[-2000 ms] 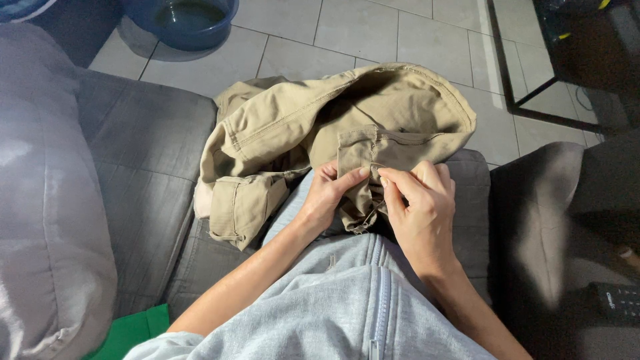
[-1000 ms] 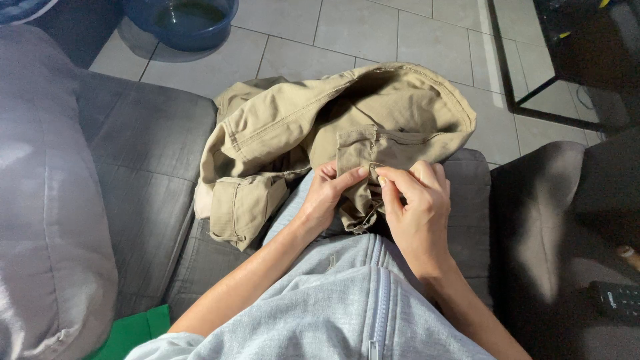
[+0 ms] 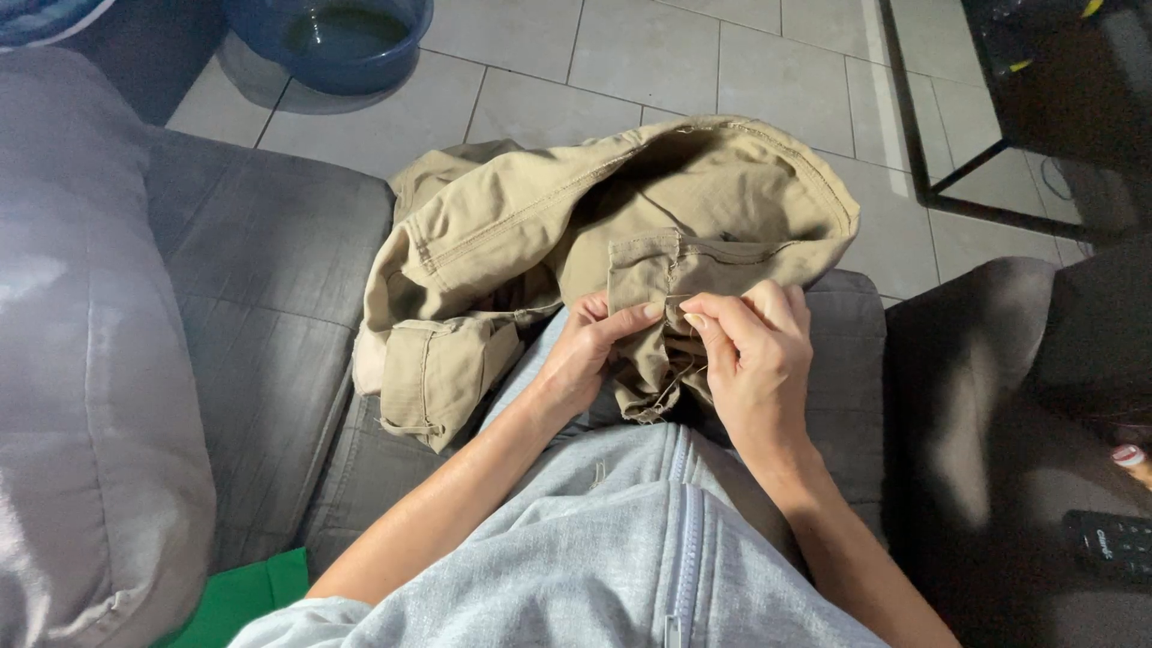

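A khaki cloth garment (image 3: 504, 216) with stitched seams lies bunched over my lap and the sofa's front edge. My left hand (image 3: 585, 346) pinches the fabric between thumb and fingers, just left of a seam with frayed edges and loose threads. On the other side of that seam, my right hand (image 3: 751, 346) has thumb and forefinger pressed together close to the cloth. A thin strand shows by these fingertips; whether they also hold a needle cannot be told. Below the hands, the garment's raw edge (image 3: 648, 409) hangs with loose threads.
The grey sofa seat (image 3: 261, 243) carries a large light pillow (image 3: 81, 360) and a green cloth (image 3: 243, 598) at the left. A blue basin (image 3: 360, 67) holding liquid stands on the tiled floor. At the right are a black-framed glass table (image 3: 967, 166) and a remote control (image 3: 1111, 544).
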